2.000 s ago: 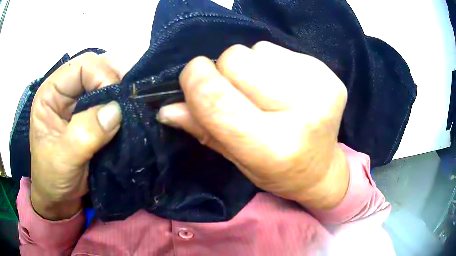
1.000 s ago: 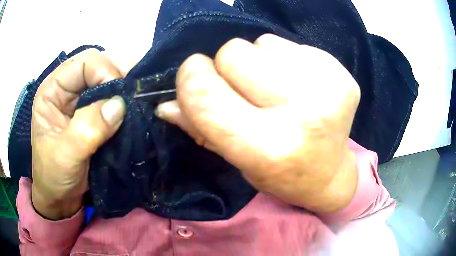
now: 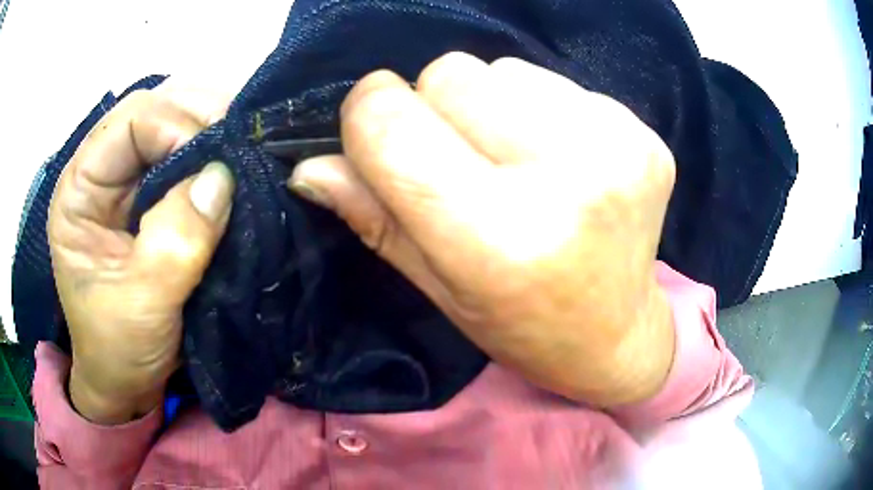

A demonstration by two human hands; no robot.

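A dark navy denim garment [image 3: 373, 278] lies over the tabletop and hangs down in front of my pink shirt. My left hand [image 3: 129, 230] pinches a stitched edge of it between thumb and fingers at the left. My right hand [image 3: 507, 220] is closed around thread snips [image 3: 306, 145]. Only their thin blades show, pointing left at the cloth close to my left thumb. The rest of the snips is hidden in the fist. A short tan stitch mark [image 3: 257, 124] lies just above the blade tips. Pale thread bits show on the cloth lower down.
A white tabletop [image 3: 818, 105] lies behind and beside the garment. Another dark cloth piece [image 3: 33, 249] is at the far left, partly behind my left hand. A grey surface [image 3: 785, 335] is at the lower right. A small blue patch shows below my left wrist.
Both hands have moved slightly up with the pinched edge and the snips. The garment's lower left corner now hangs in a point over the shirt.
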